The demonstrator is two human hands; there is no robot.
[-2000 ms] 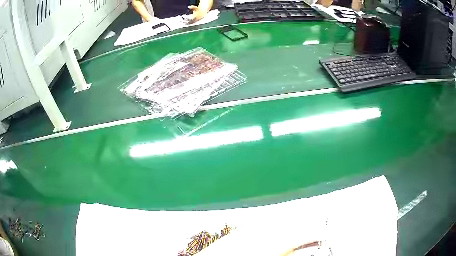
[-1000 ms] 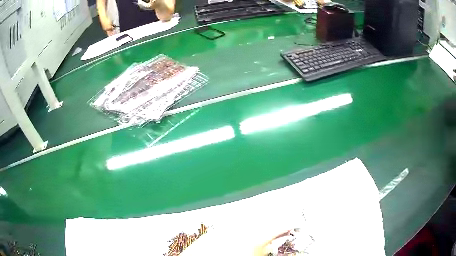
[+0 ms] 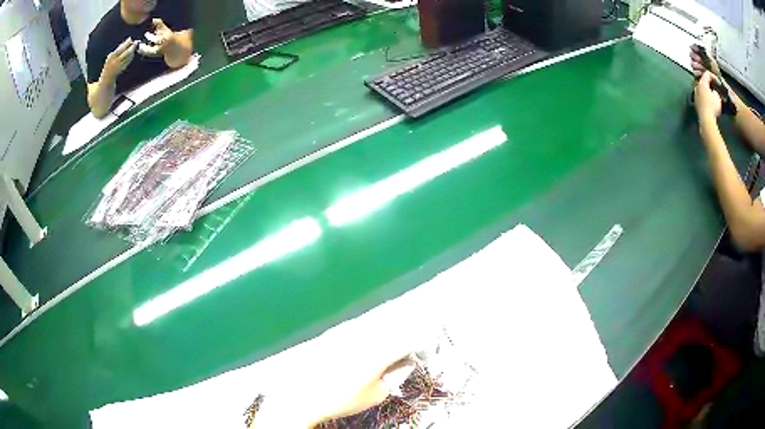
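A heap of thin copper-brown and dark pins [image 3: 424,392] lies on the white work sheet [image 3: 503,285] at the bottom of the view. Faint clear plastic seems to lie around its right side. A smaller group of pins [image 3: 253,409] lies to the left. One hand, seemingly my left hand [image 3: 382,390], reaches in from the lower left to the heap's upper left edge. It is washed out by glare; its fingertips and any grip cannot be made out. My right hand is not visible.
Clear bags [image 3: 168,180] are stacked across the green bench. A clear strip [image 3: 598,253] lies right of the sheet. A keyboard [image 3: 457,71], red-brown box [image 3: 453,21] and black tower [image 3: 554,23] stand at the back. People sit far left and at right; a red stool [image 3: 688,369] is lower right.
The view has swung right, so the bench items sit further left and a person at right has appeared. More of my hand and of the pin heap now shows.
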